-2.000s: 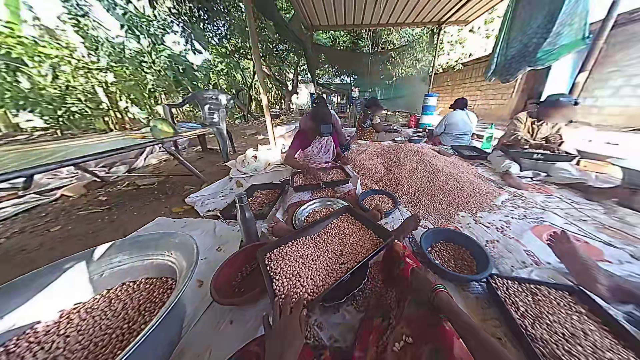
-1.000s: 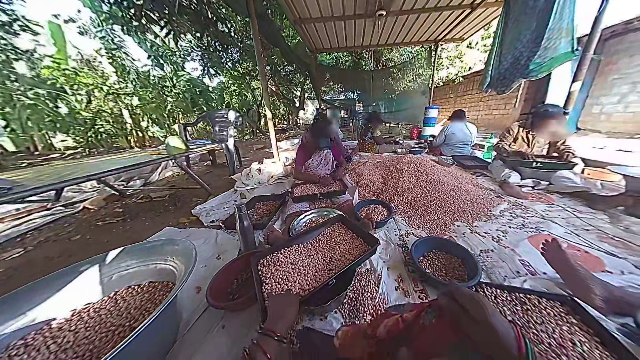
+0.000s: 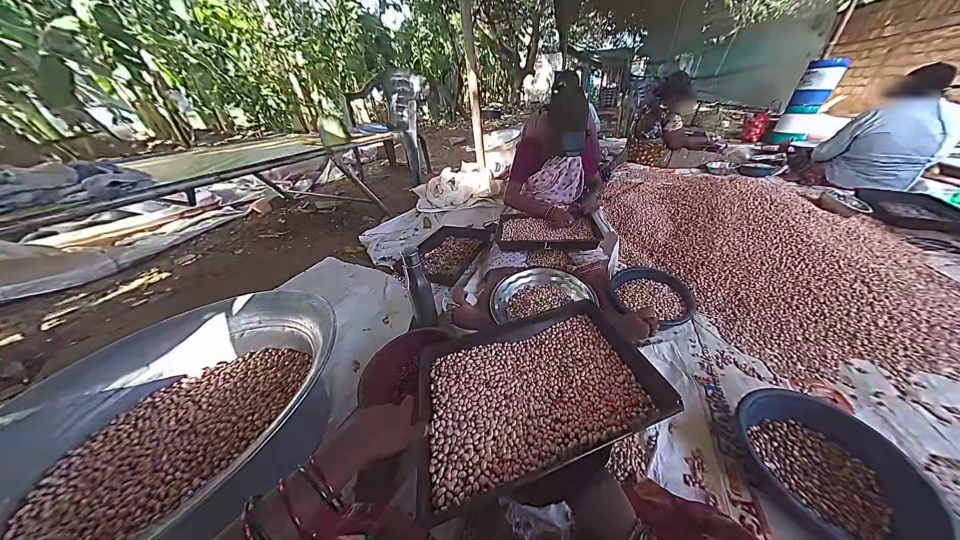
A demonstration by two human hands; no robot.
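A dark rectangular tray [image 3: 639,355], filled with pinkish-brown nuts or seeds, lies tilted in front of me. My left hand [image 3: 382,431], with bangles on its wrist, grips the tray's left edge. What appears to be my right hand [image 3: 600,502] is low beside the near right edge, mostly hidden; its fingers do not show. A reddish bowl [image 3: 382,367] sits partly behind the tray's left side. Beyond the far edge stands a shiny metal bowl [image 3: 501,300] of the same nuts or seeds, with a dark round basin [image 3: 686,296] to its right.
A large metal tub [image 3: 326,330] of nuts or seeds stands at left, near a metal bottle [image 3: 420,289]. A blue-grey basin [image 3: 757,401] is at right, below a wide heap [image 3: 780,255]. A person [image 3: 559,150] sits opposite with a tray [image 3: 547,244]; others sit farther back.
My left hand has moved from the tray's near side to its left edge. My right arm, stretched over the right-hand tray one second ago, has withdrawn. The view has turned right-to-left and downward.
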